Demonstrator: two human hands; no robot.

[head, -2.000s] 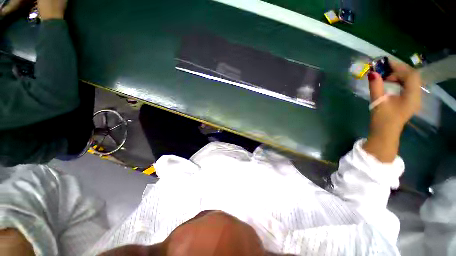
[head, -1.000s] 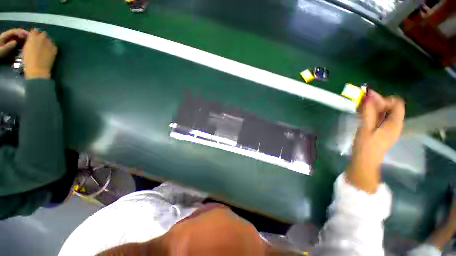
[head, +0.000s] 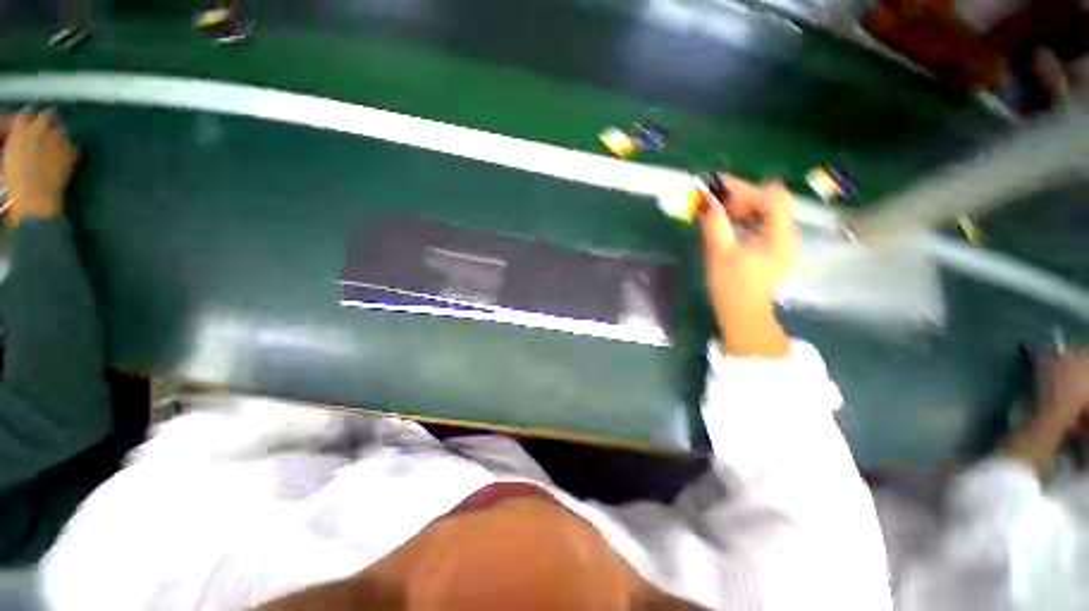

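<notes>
My right hand (head: 746, 269), slightly blurred, reaches out at right of centre in a white sleeve. Its thumb and finger pinch a small dark housing (head: 715, 185) with a yellow and white battery (head: 683, 204) sticking out to its left, at the pale rail (head: 502, 149). I cannot tell whether the hand also holds a tool. A long black glossy carrier sheet (head: 555, 284) lies flat on the green bench, left of and nearer than the hand. My left hand is not in view.
Units (head: 631, 140) with yellow batteries lie on the green belt beyond the rail, another (head: 830, 183) right of my hand. Clear plastic sheets (head: 866, 284) lie right of my wrist. Another person's hand (head: 38, 161) is at far left; another (head: 1060, 384) at far right.
The view has shifted. My right hand, still holding the unit, has moved left, closer to the black sheet's right end. More belt units show than two seconds ago.
</notes>
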